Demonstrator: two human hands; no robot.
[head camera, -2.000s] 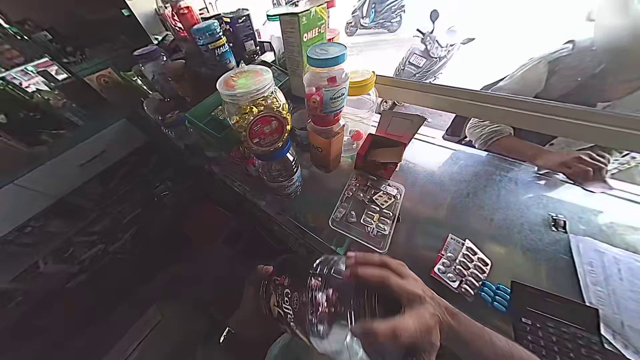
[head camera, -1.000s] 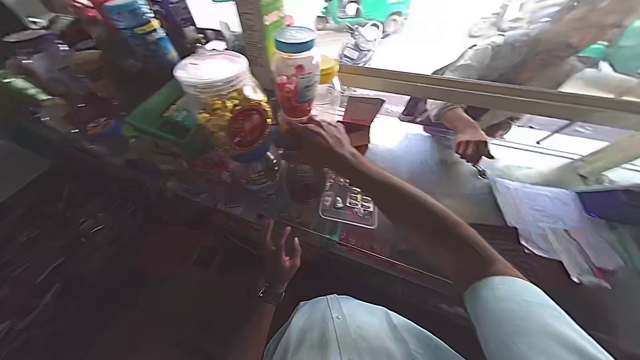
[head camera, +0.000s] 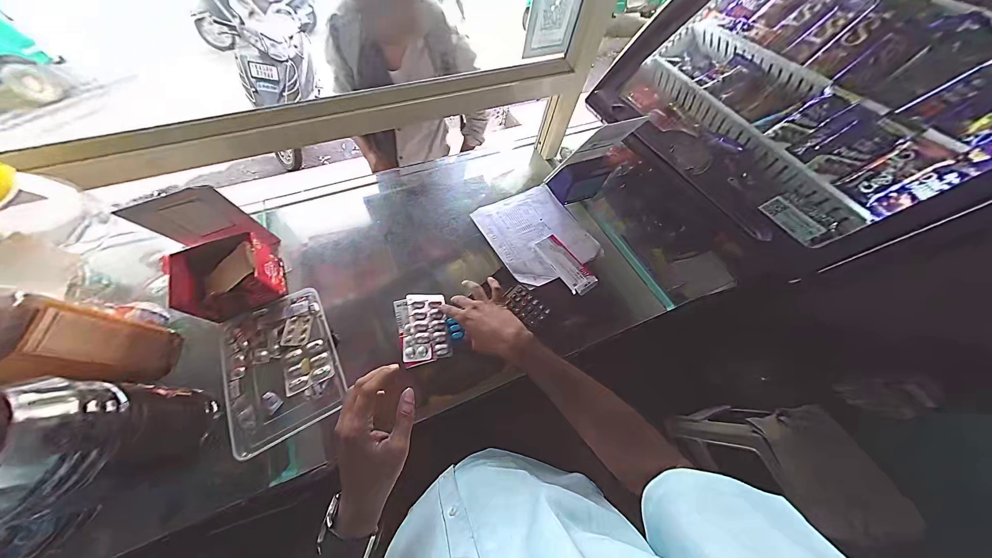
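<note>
My right hand reaches over the glass counter, its fingertips at the blue capsules beside several silver blister packs of tablets. Under and beyond its fingers lies a dark calculator, partly hidden. My left hand, with a metal-banded watch on the wrist, hovers near the counter's front edge with fingers apart and nothing in it. To its left a clear plastic tray holds loose blister strips. An open red cardboard box stands behind that tray.
Papers with a medicine strip lie at the right. Dark jars and an orange-brown box stand at the left. A white basket of packets is at upper right. Beyond the window frame stands a person.
My right hand has left the jars and is now at the blister packs. The view has swung right. The person outside no longer has a hand on the counter.
</note>
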